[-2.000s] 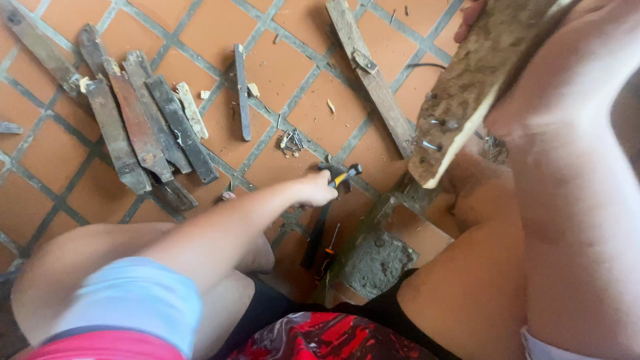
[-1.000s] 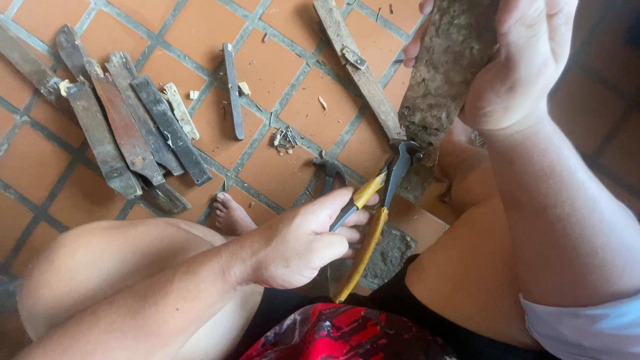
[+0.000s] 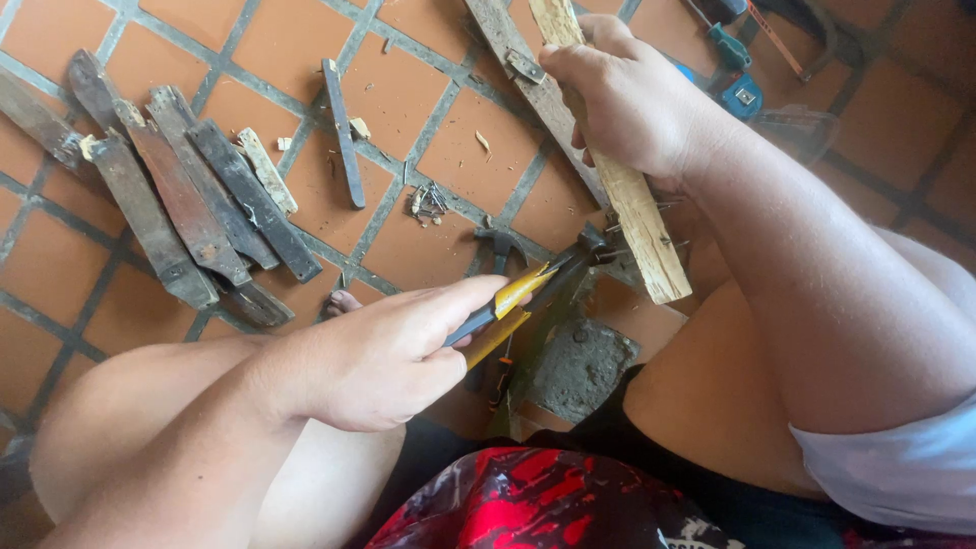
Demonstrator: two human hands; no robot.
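My left hand (image 3: 374,358) is closed around the yellow-and-black handles of a pair of end-cutting pincers (image 3: 522,293). The pincers' dark head is close beside nails (image 3: 611,226) sticking out near the lower end of a rough wooden board (image 3: 633,206); whether the jaws grip one cannot be told. That board is in my right hand (image 3: 633,99), held higher up with its narrow side towards me. Below the pincers a claw hammer (image 3: 500,244) lies on the tiles, partly hidden. A small heap of loose nails (image 3: 428,202) lies further left.
Several old wood pieces (image 3: 168,206) lie at the left, with a thin dark strip (image 3: 343,137) nearer the middle. Another plank (image 3: 545,99) lies behind my right hand. A grey rough block (image 3: 583,366) is between my legs. A green-handled screwdriver (image 3: 730,47) and blue tape measure (image 3: 741,95) are upper right.
My left hand was low by the tools on the floor, then held the pincers at the board's end. The board has turned from its broad face to its narrow side.
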